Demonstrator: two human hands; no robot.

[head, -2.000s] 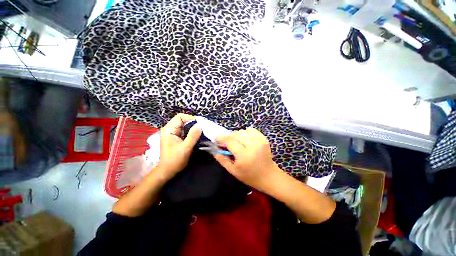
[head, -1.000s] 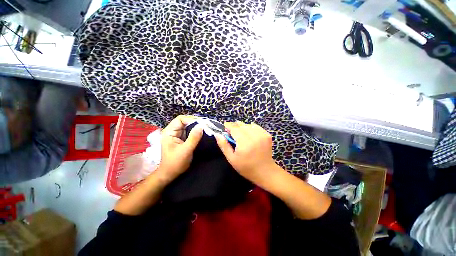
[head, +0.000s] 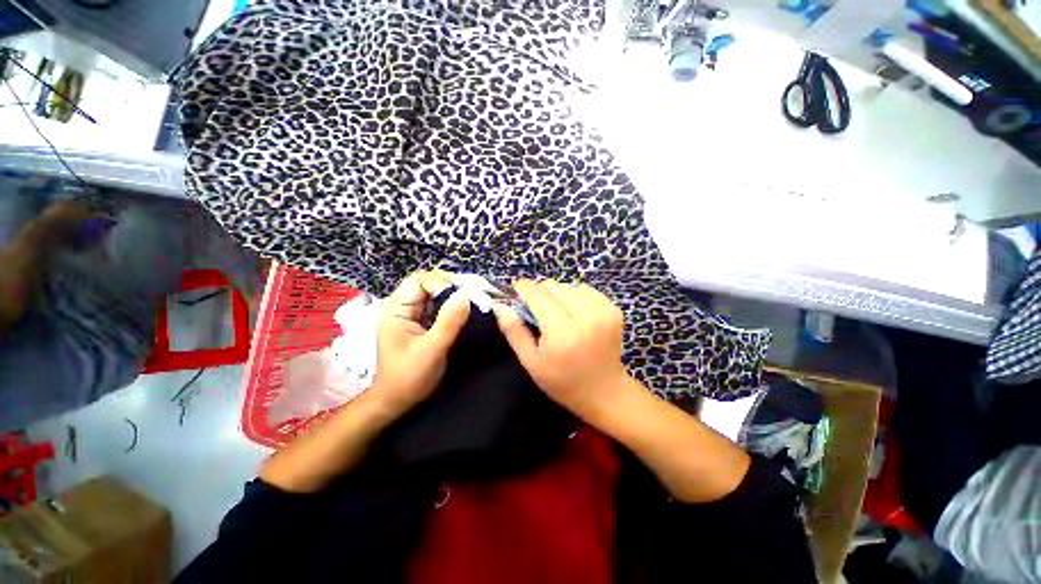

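Observation:
My left hand [head: 416, 342] pinches the edge of a black fabric piece [head: 479, 399] above my lap. A small white fabric edge [head: 473, 288] shows at the fingertips. My right hand [head: 571, 340] is closed on small thread snips [head: 516, 306] with a blue part, mostly hidden by the fingers. Their tip is at the white edge, close to my left fingertips. The leopard-print garment [head: 422, 137] spreads over the table edge and hangs down behind and to the right of my hands.
Black-handled scissors [head: 815, 94] lie on the white table [head: 788, 228]. Machine metal parts [head: 683, 46] are at the top. A red basket [head: 299, 342] with pale cloth stands at left, an open cardboard box [head: 850, 456] at right. A person's arm [head: 46, 251] shows at far left.
The snips' tip has shifted slightly at the white edge, and more of the snips is hidden by my right hand. The neighbour's arm at far left has moved. My left hand has shifted slightly.

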